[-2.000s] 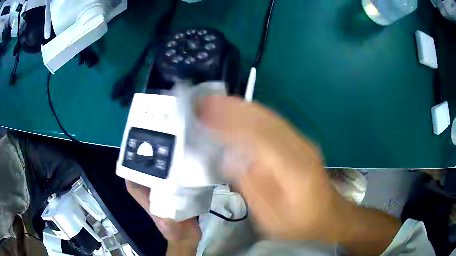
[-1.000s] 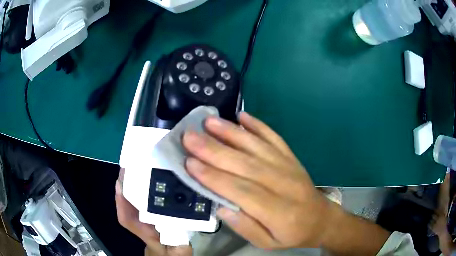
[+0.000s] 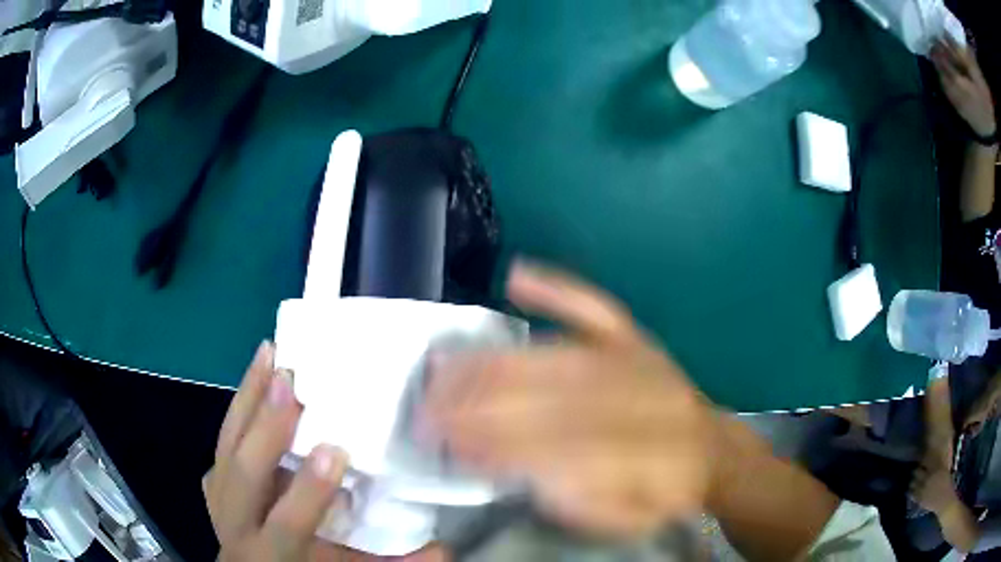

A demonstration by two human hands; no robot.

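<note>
A white and black security camera [image 3: 351, 351] is held over the table's near edge, its black ball end pointing away from me and a white antenna [image 3: 334, 220] along its left side. My left hand [image 3: 269, 472] grips the camera's lower left side. My right hand [image 3: 582, 412], blurred, presses a pale grey cloth [image 3: 423, 401] on the right part of the white housing. The lens ring and the dark front panel are hidden from view.
The green table [image 3: 626, 198] bears more cameras [image 3: 318, 27] at the far left, a squeeze bottle [image 3: 741, 55], two white blocks [image 3: 823, 152] and another bottle [image 3: 933, 324] on the right. A person's hand [image 3: 964, 88] shows at far right. A container of white parts [image 3: 82, 510] is lower left.
The camera has been turned, so its side with the antenna faces up instead of the lens panel. My right hand and cloth are still on the housing. The view has shifted right.
</note>
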